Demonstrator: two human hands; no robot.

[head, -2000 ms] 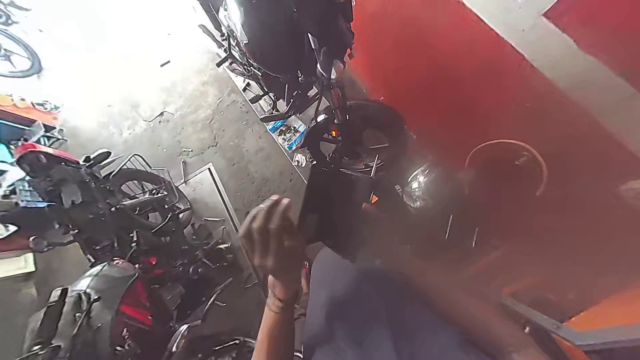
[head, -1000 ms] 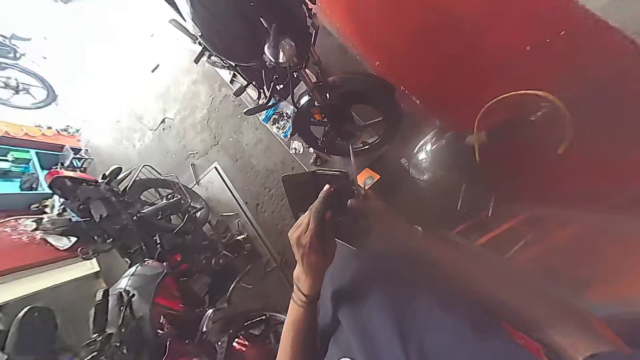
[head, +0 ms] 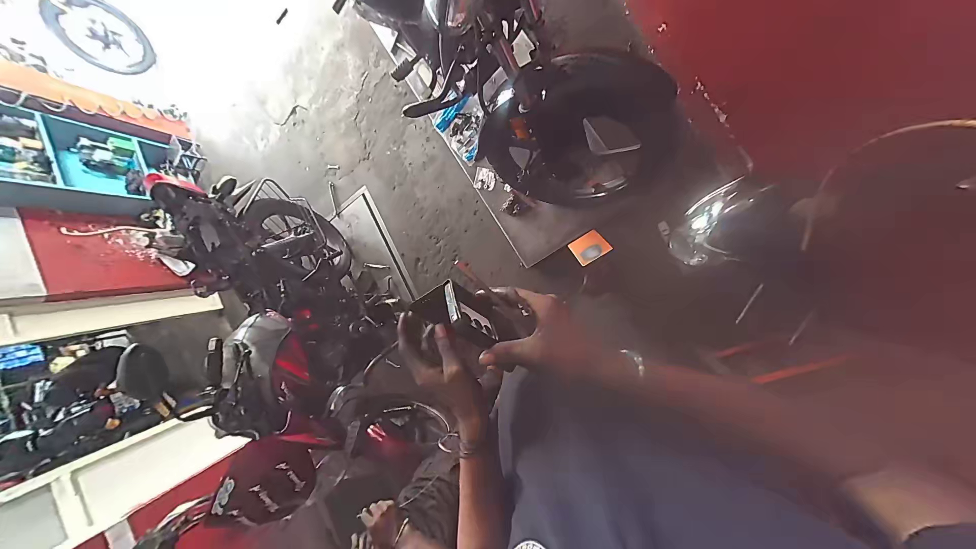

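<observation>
My left hand (head: 446, 366), with a bracelet at its wrist, holds the near left side of a dark flip case (head: 467, 311) with what looks like a phone in it. From the right, my right hand (head: 534, 328) grips the opposite side, its thumb along the lower edge. The case stands partly open and tilted, with a pale strip along its inner edge. Both hands are above my dark clothing at the middle of the view. Some of my left fingers are hidden behind the case.
A motorcycle front wheel (head: 579, 130) is beyond my hands, near an orange card (head: 590, 248) and a headlight (head: 709, 217). More motorcycles (head: 267, 358) stand at left. A person in a dark red cap (head: 267, 480) is at lower left, that person's hand (head: 381, 522) near the bottom edge.
The dark case, broad side in view a second ago, is now turned with its pale inner edge showing. My right hand shows more plainly on it. The view has shifted.
</observation>
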